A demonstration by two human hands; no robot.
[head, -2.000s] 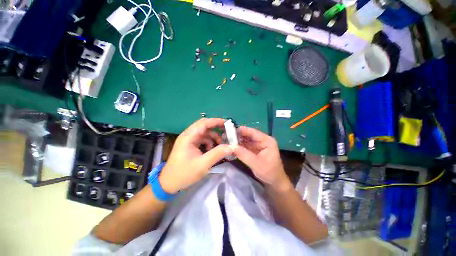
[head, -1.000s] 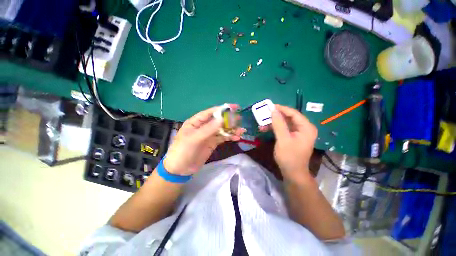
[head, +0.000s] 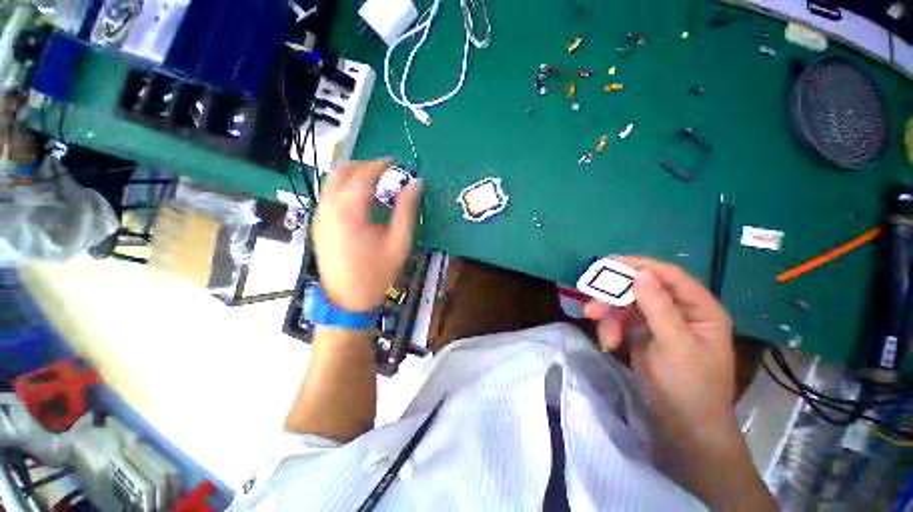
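Observation:
My right hand holds a white rounded square piece with a dark square outline between thumb and fingers, above the bench edge. My left hand is at the second smartwatch on the left of the mat, thumb and fingers around it; whether it is lifted cannot be told. An inner frame with notched edges and a pale square centre lies on the green mat between my hands.
Small orange and dark scraps lie on the mat. Tweezers, a white label, an orange stick and a black cylinder are at the right. A white cable and power strip are upper left; a round dark dish is upper right.
The notched frame from my left hand now lies on the mat. My left hand has moved left to the second smartwatch. My right hand still holds the white square; the view has shifted left.

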